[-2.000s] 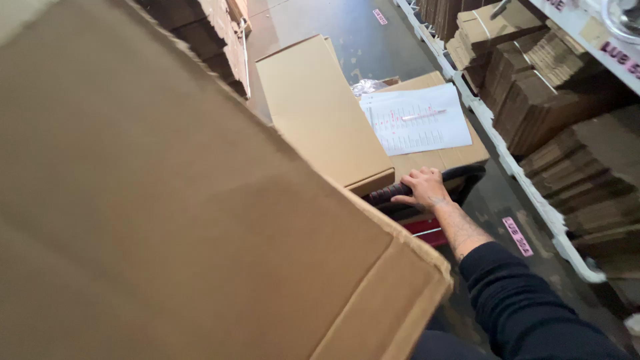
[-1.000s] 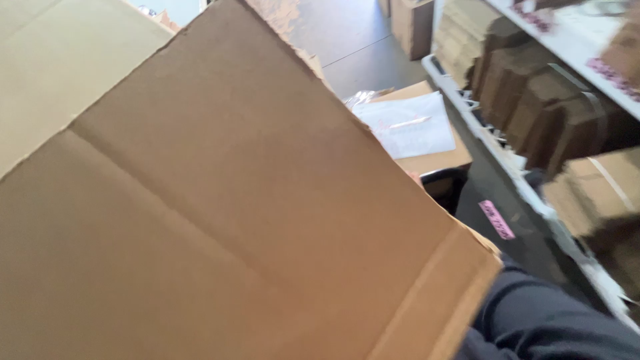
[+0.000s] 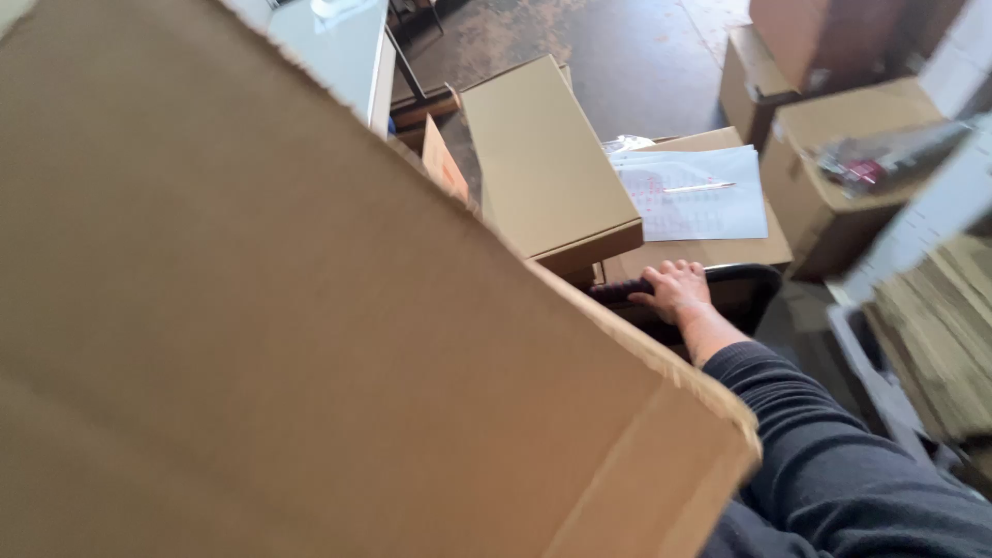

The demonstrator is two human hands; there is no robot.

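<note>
My right hand [image 3: 676, 291] is closed around the dark wrapped handle [image 3: 616, 291] of a cart, at the centre right. A large sheet of brown cardboard [image 3: 333, 310] fills the left and lower part of the view, close to the camera, and my left hand cannot be seen. Just beyond the handle lies a closed flat cardboard box [image 3: 554, 159]. To its right, printed paper sheets [image 3: 697, 213] with a pen [image 3: 700, 187] on them rest on another cardboard box [image 3: 721, 251]. A bit of clear plastic [image 3: 628, 143] shows behind the sheets.
Cardboard boxes [image 3: 806, 170] stand at the upper right, one with a plastic-wrapped item [image 3: 868, 170] on top. Stacked flat cardboard [image 3: 938, 333] sits behind a grey rail [image 3: 876, 380] at the right. A pale-topped table [image 3: 333, 46] is at the upper left, with concrete floor [image 3: 635, 70] beyond.
The view has moved along the aisle: the rack of folded cardboard has given way to boxes and open floor. My right hand, hidden one second ago, shows again on the handle.
</note>
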